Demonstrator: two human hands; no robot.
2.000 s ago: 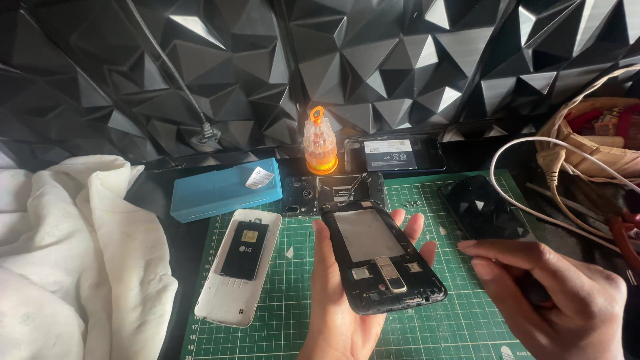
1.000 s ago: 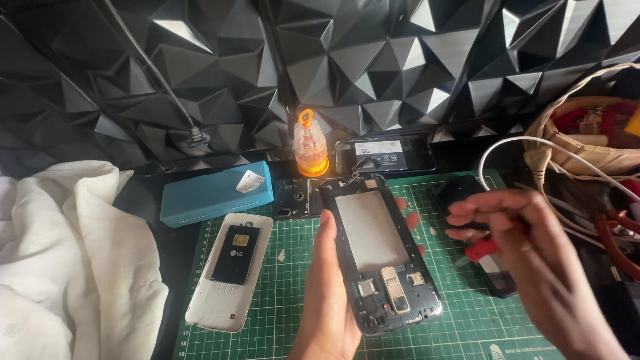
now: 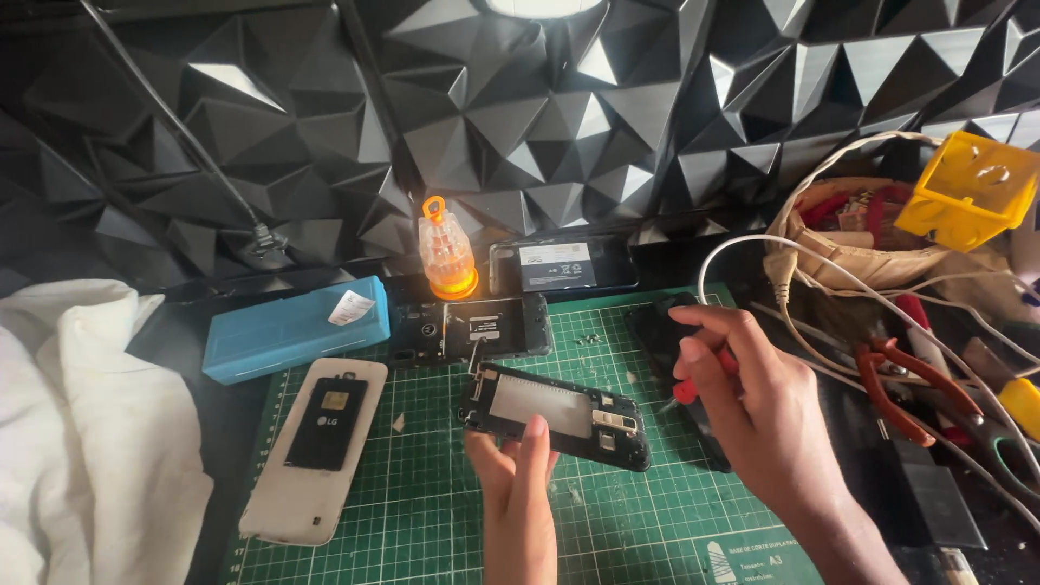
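Note:
My left hand grips a black smartphone body without its back cover, thumb across its pale battery bay, held tilted above the green cutting mat. My right hand is closed on a small red-handled tool, probably a screwdriver, its thin tip pointing left. Beneath that hand lies a dark phone or panel, partly hidden. Left of the held phone, a white phone back cover carries a black LG battery. Small screws lie on the mat behind the held phone.
Behind stand a blue box, a clear bit case with orange base, an opened Motorola phone and another phone part with a battery. White cloth lies left. At right are a wicker basket, cables and orange-handled pliers.
The held phone has turned from roughly upright to lying nearly sideways in my left hand. In my right hand the red tool shows one second ago and now. The view has shifted, showing more at right.

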